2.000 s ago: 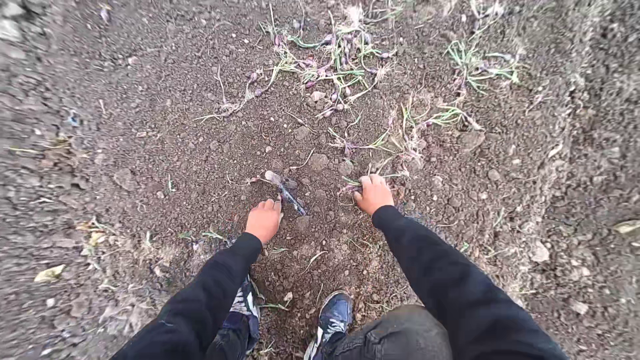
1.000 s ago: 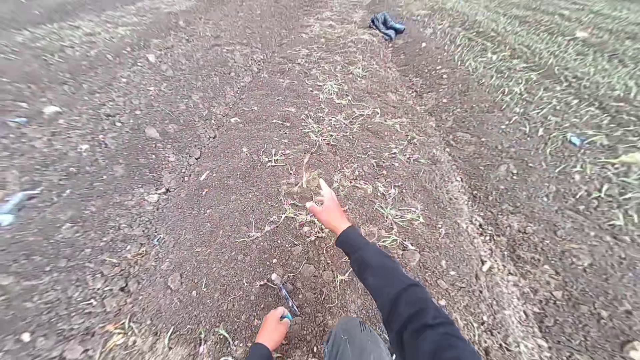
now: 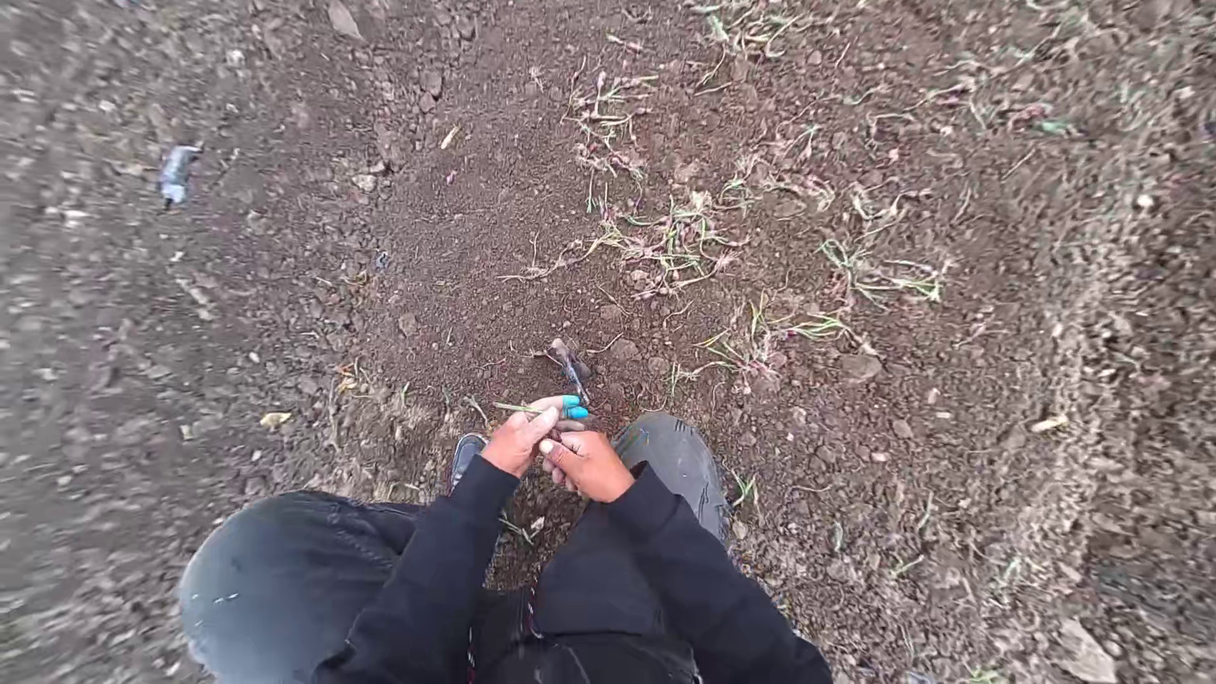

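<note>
My left hand (image 3: 521, 439), with blue coverings on two fingertips, holds a thin green-stemmed seedling (image 3: 518, 408), which looks like an onion plant. Touching it from the right is my right hand (image 3: 584, 463), its fingers closed around the lower part of the plant, mostly hidden. A small dark hand tool (image 3: 570, 369) lies on the soil just beyond my fingertips, its exact kind unclear. Ahead of it, a loose heap of seedlings with purplish bulbs (image 3: 674, 242) lies on the ground.
More uprooted seedlings lie at the right (image 3: 879, 275), nearer on the right (image 3: 760, 347) and farther ahead (image 3: 608, 119). A crumpled piece of plastic (image 3: 176, 174) sits on the soil at the far left. My bent knees (image 3: 285, 589) flank my hands. Stones and clods dot the soil.
One second ago my right hand reached forward over the seedlings and my left was low by the tool. Now both are together near my knees. The view has tilted down.
</note>
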